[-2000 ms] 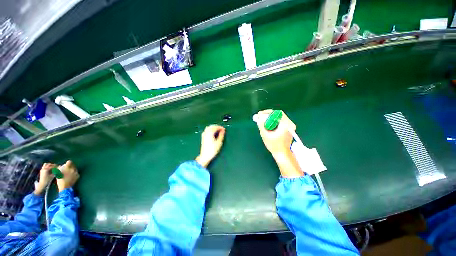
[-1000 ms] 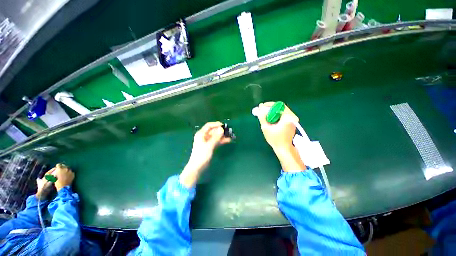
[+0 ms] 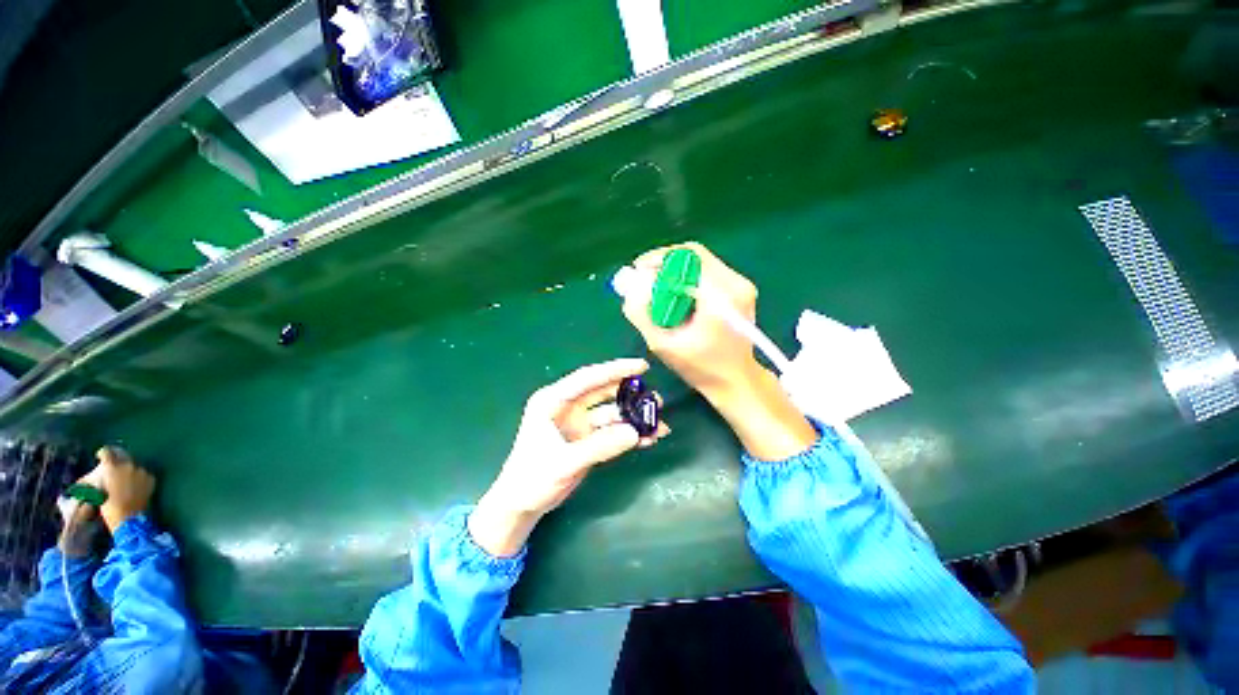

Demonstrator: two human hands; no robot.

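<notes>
My left hand [image 3: 571,441] holds a small black round part [image 3: 639,407] between thumb and fingers, above the green belt [image 3: 353,475]. The part's face is notched and shiny. My right hand [image 3: 700,326] is closed around the glue dispensing syringe, with its green winged cap [image 3: 675,287] on top and a pale end [image 3: 625,281] showing at the left of the fist. A thin pale air hose [image 3: 883,482] trails from the cap along my right forearm. The syringe's barrel is mostly hidden by my fingers. The two hands are apart, the right one farther up.
White wiping paper [image 3: 845,369] lies right of my right wrist. Another black part [image 3: 288,333] and an orange-black part [image 3: 889,124] sit on the belt. A striped strip [image 3: 1155,292] lies at right. A metal-edged rail [image 3: 449,174] runs behind. A neighbour's hands [image 3: 109,492] are at far left.
My left hand has picked up the black part from the belt and brought it nearer to me. My right hand has shifted slightly left with the syringe. The view has tilted down.
</notes>
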